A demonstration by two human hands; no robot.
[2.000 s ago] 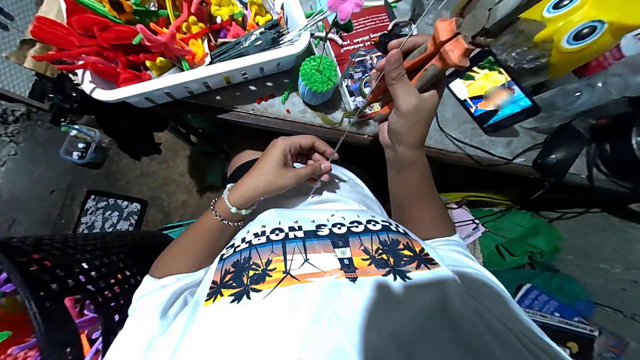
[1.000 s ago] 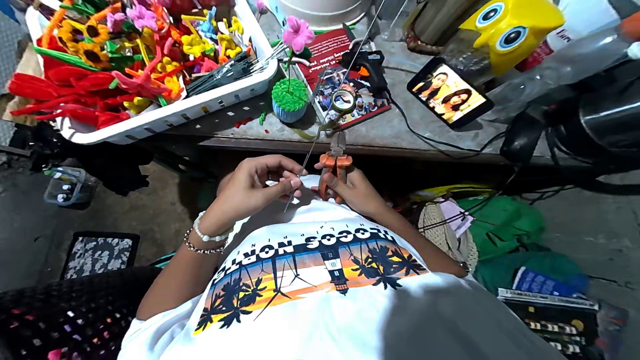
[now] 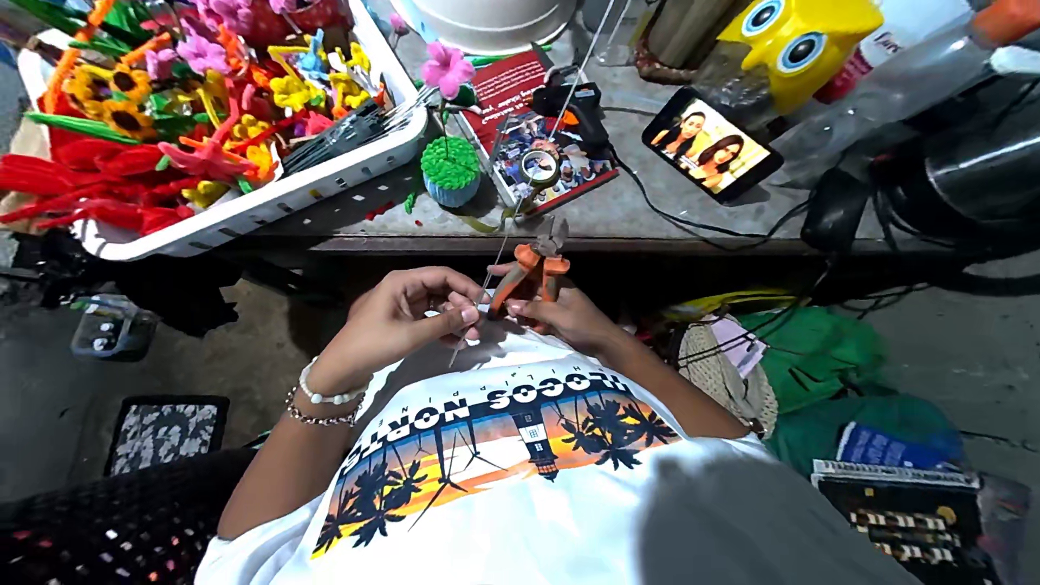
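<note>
My left hand (image 3: pixel 422 313) pinches a thin wire (image 3: pixel 505 244) between thumb and fingers, near the wire's lower end. The wire slants up past the table edge and over the booklet. My right hand (image 3: pixel 561 313) grips orange-handled pliers (image 3: pixel 532 272) whose metal jaws point up, just to the right of the wire. The jaws touch nothing that I can make out. Both hands are close together over the lap, in front of the white printed shirt. Beyond them on the table stands a small pot with a green top (image 3: pixel 450 166) and a pink flower (image 3: pixel 448 71).
A white plastic basket (image 3: pixel 325 175) of fuzzy-wire flowers and dark stems fills the back left. On the table lie a red booklet (image 3: pixel 508 81), a tape roll (image 3: pixel 539 166), a black glue gun (image 3: pixel 581 106) with its cord, and a lit phone (image 3: pixel 712 145). Bottles stand at the right.
My right hand has come down from above the table edge to beside my left hand, with the pliers still in it. The phone's picture has changed.
</note>
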